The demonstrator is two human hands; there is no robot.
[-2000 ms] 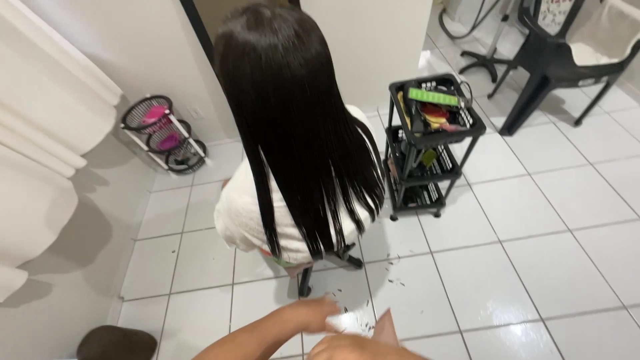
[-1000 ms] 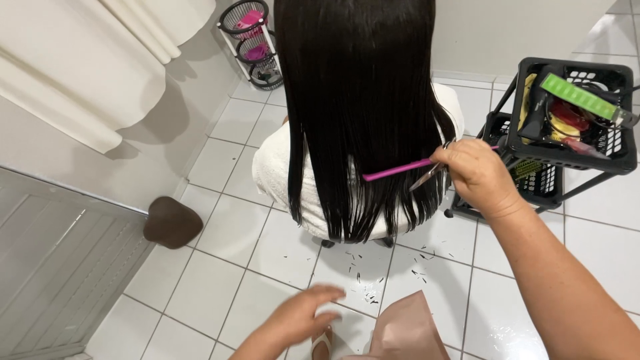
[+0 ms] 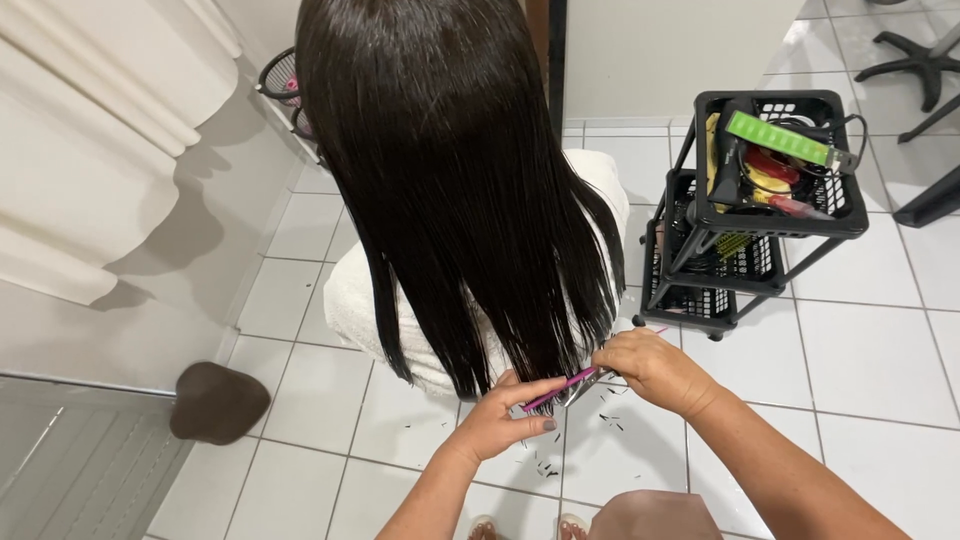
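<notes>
A seated person's long, straight dark hair (image 3: 450, 187) hangs down over a white towel (image 3: 352, 300) on the back. My right hand (image 3: 652, 367) holds a pink comb (image 3: 577, 376) and hair scissors (image 3: 583, 388) at the lower right ends of the hair. The comb lies slantwise across the tips, and the scissor blades point down and left just beside it. My left hand (image 3: 499, 416) is at the comb's left end, its fingers and thumb on either side of the hair ends. Whether its fingertips pinch hair or comb is unclear.
A black tiered basket cart (image 3: 787, 225) with a green-handled tool (image 3: 780, 139) stands at the right. A brown stool-like object (image 3: 219, 403) is at the left, near a white curtain (image 3: 90, 150). Cut hair pieces (image 3: 546, 469) lie on the tiled floor. A wire basket rack (image 3: 277, 75) stands behind.
My left hand has moved up from over the floor to the hair tips. My right hand, with comb and scissors, has moved down to the ends of the hair.
</notes>
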